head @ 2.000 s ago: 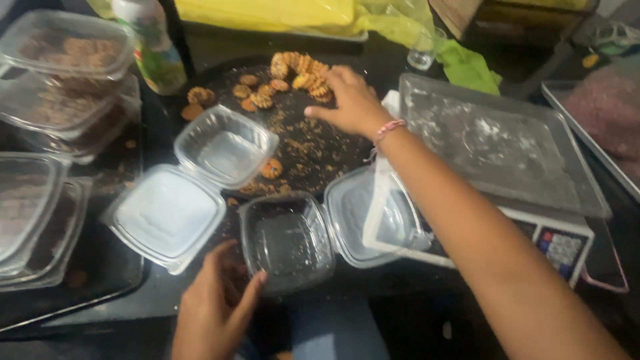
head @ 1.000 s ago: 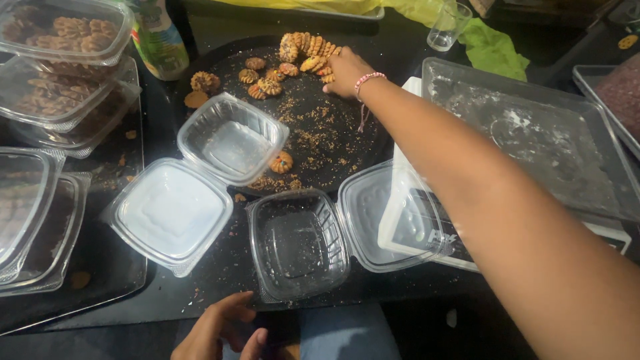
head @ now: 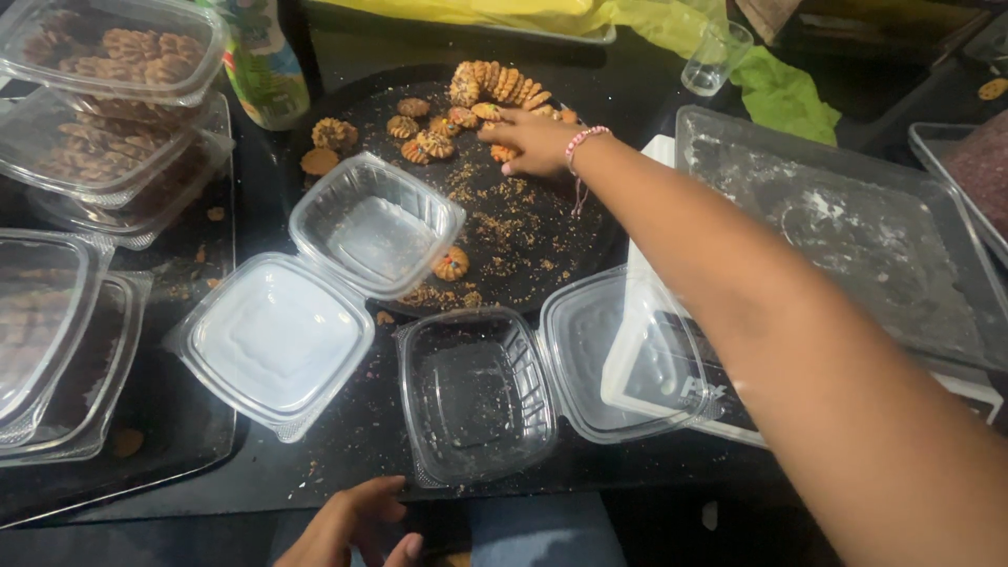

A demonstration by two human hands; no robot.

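My right hand (head: 531, 142), with a pink bracelet, reaches over a round black tray (head: 543, 244) strewn with crumbs. Its fingers rest at loose cookies (head: 504, 153), beside a curved row of cookies (head: 504, 81); whether it grips one cannot be told. Several small cookies (head: 429, 142) lie left of it. My left hand (head: 358, 520) is at the table's front edge, fingers apart, holding nothing. Just above it, an open clear plastic clamshell container (head: 480, 394) stands empty, its lid (head: 622, 354) over a white scale's edge. Another open, empty clamshell (head: 378, 228) overlaps the tray's left rim.
Filled clear containers (head: 110, 55) are stacked at the left on a dark tray. A bottle (head: 264, 71) stands behind them. At the right, a clear plastic tray (head: 850, 228) with white residue lies on the white scale (head: 650, 228). A plastic cup (head: 715, 59) stands at the back.
My right hand has moved slightly towards me from the curved row of cookies. My left hand, at the front container two seconds ago, is now below it at the table edge.
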